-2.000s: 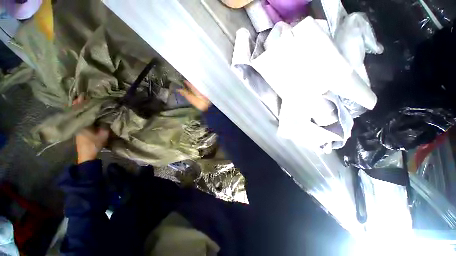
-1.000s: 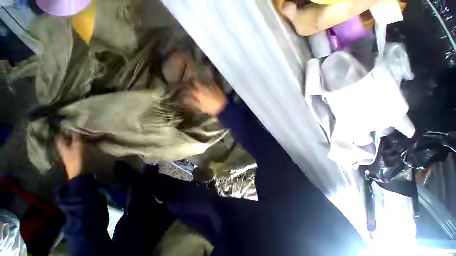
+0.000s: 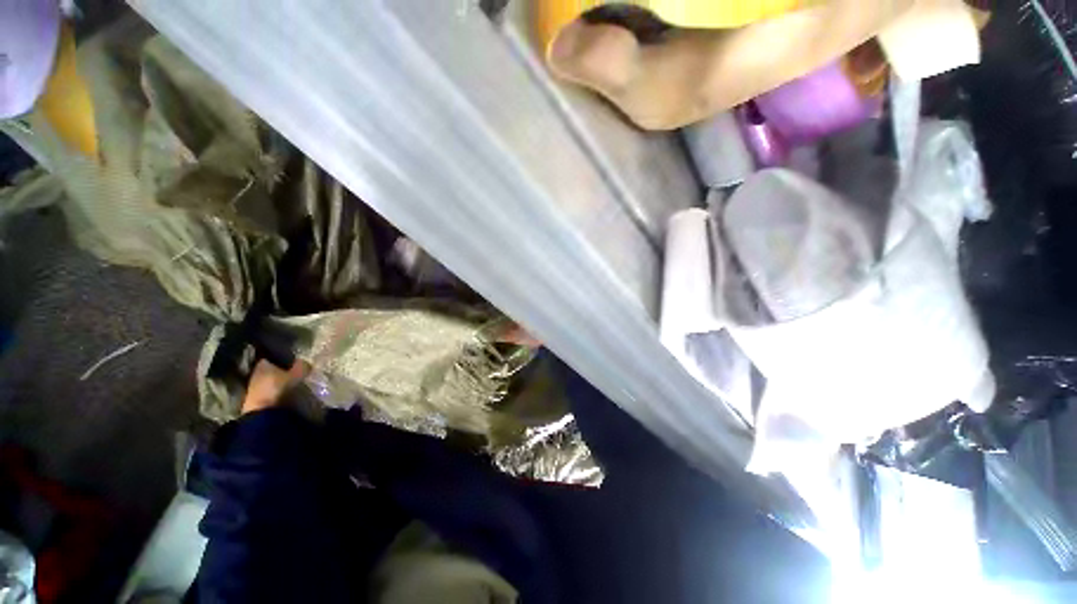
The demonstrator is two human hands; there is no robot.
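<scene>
An olive-khaki woven sack (image 3: 396, 354) with a frayed mouth lies low beside the bench, left of centre. A dark band crosses its gathered left part. My left hand (image 3: 274, 386) is closed at this gathered part; its fingertips are partly hidden in the folds. Only a small part of my right hand (image 3: 520, 336) shows at the frayed mouth, by the bench edge. The rest is hidden, so its grip cannot be told. More olive sack cloth (image 3: 177, 224) is bunched above.
A long pale bench (image 3: 472, 201) runs diagonally across the view. On it lie white cloth (image 3: 874, 342), a tan strip (image 3: 709, 77) and a purple item (image 3: 815, 106). A shiny foil-like piece (image 3: 553, 454) is below the sack. Bright glare covers the lower right.
The sack's gathered left end and my left hand have moved right and down. My right hand has dropped from clear view to mostly hidden by the bench edge. The view has shifted over the bench.
</scene>
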